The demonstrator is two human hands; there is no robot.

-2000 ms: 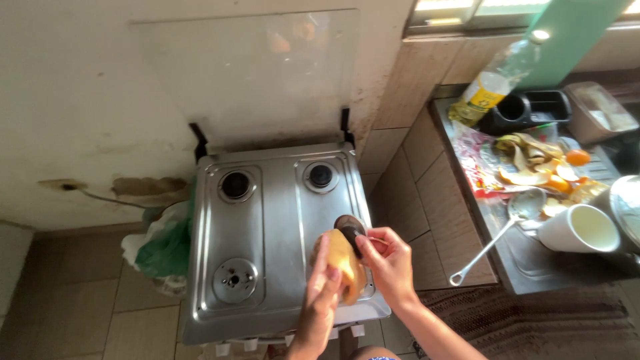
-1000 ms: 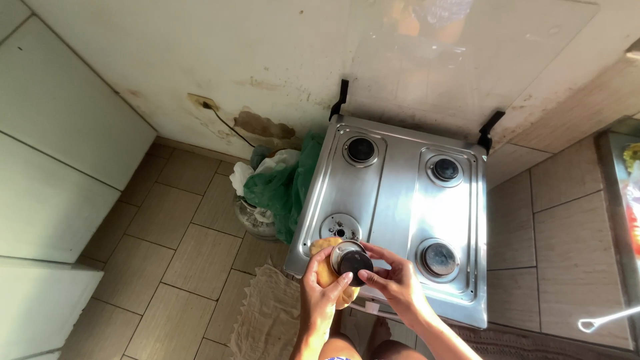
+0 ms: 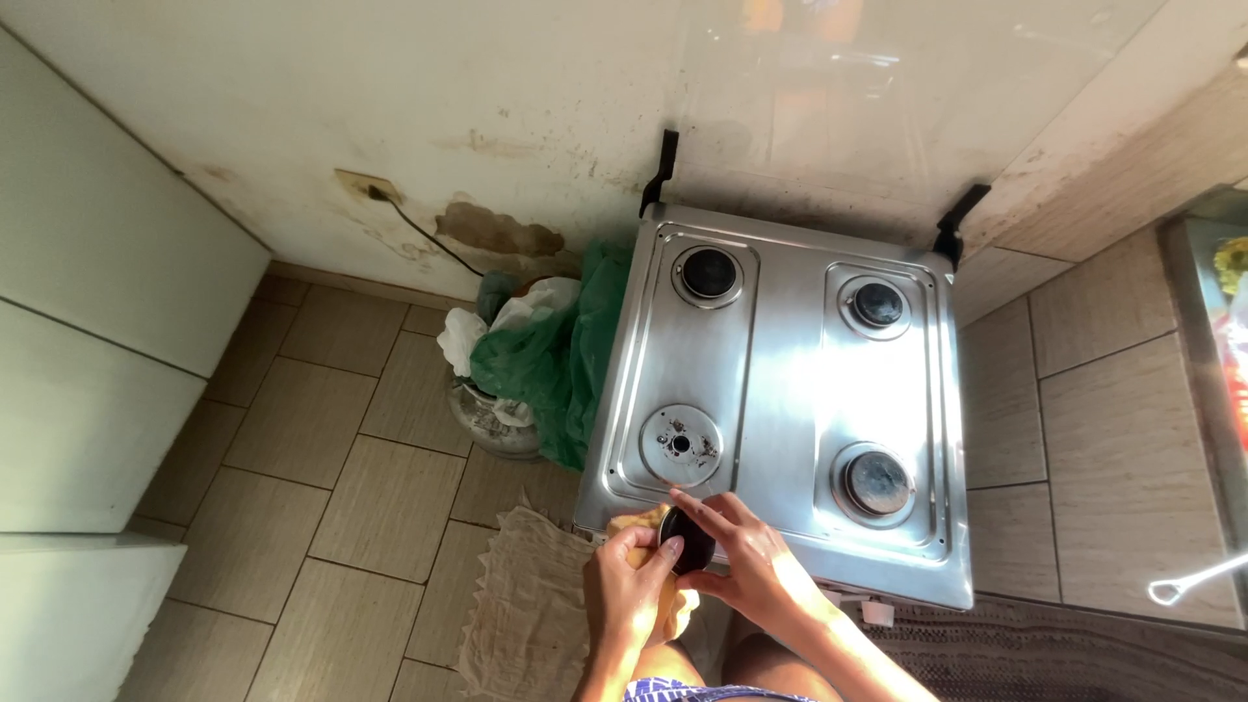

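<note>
A black round burner cap point(image 3: 688, 539) is between my two hands, just in front of the stove's front edge. My left hand point(image 3: 629, 575) grips it by the thumb and fingers, together with a yellow cloth point(image 3: 675, 609) that hangs below. My right hand point(image 3: 746, 546) touches the cap's right side, its index finger stretched along the upper edge. The stainless steel stovetop point(image 3: 780, 390) has caps on three burners; its front left burner base point(image 3: 681, 445) is bare, with dark specks around the centre hole.
Left of the stove, green and white plastic bags point(image 3: 546, 361) lie over a gas cylinder point(image 3: 492, 424). A pale rug point(image 3: 526, 604) lies on the tiled floor. White cabinets point(image 3: 88, 244) stand at left. A counter edge point(image 3: 1204, 331) and a metal utensil handle point(image 3: 1194, 577) are at right.
The view has swung left since the oldest frame, then come to rest. The burner cap has turned in my hands, and my right index finger now stretches over its top edge.
</note>
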